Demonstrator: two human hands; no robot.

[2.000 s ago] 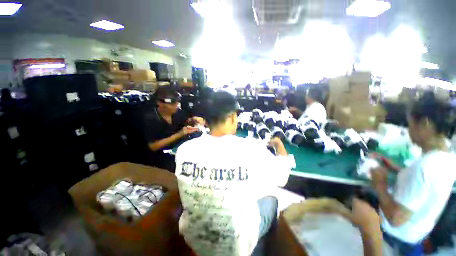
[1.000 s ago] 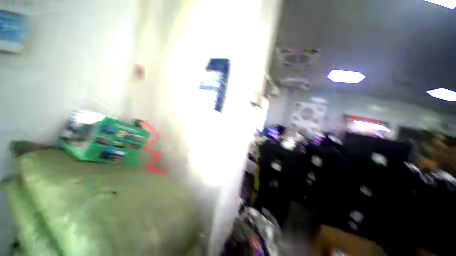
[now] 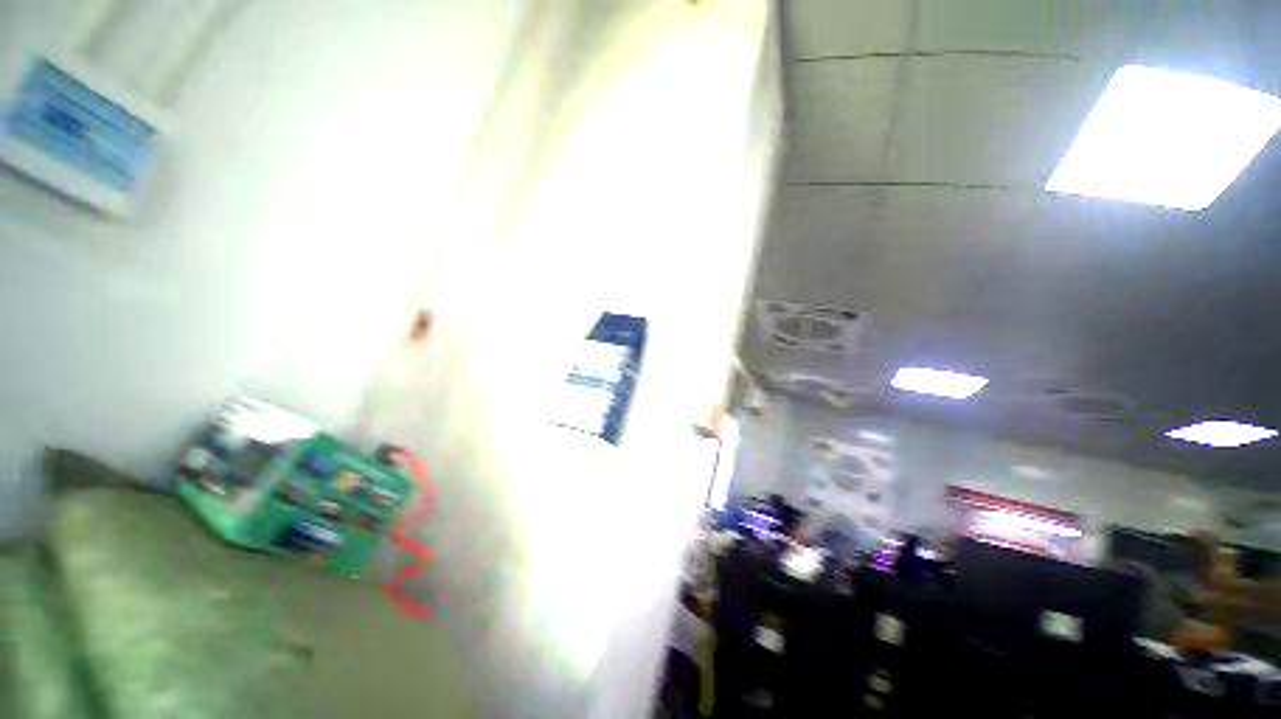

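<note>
Neither of my hands is in the picture. Nearest in front of me is a large grey-green woven sack [image 3: 211,618] at the lower left, cut off by the bottom edge. A green box with coloured pictures [image 3: 316,499] lies tilted on top of it, against the wall. A red coiled hose [image 3: 410,541] hangs beside the box. The view is slightly blurred.
A bright white pillar [image 3: 562,253] stands in the middle, with a blue-and-white sign [image 3: 607,377] on it. A blue notice [image 3: 82,129] is on the left wall. Stacked black crates [image 3: 969,632] stand at the lower right, under ceiling lights.
The view has swung left from the co-workers and green table to the wall and sack. Since the second frame it has tilted up, so the sack and crates sit lower.
</note>
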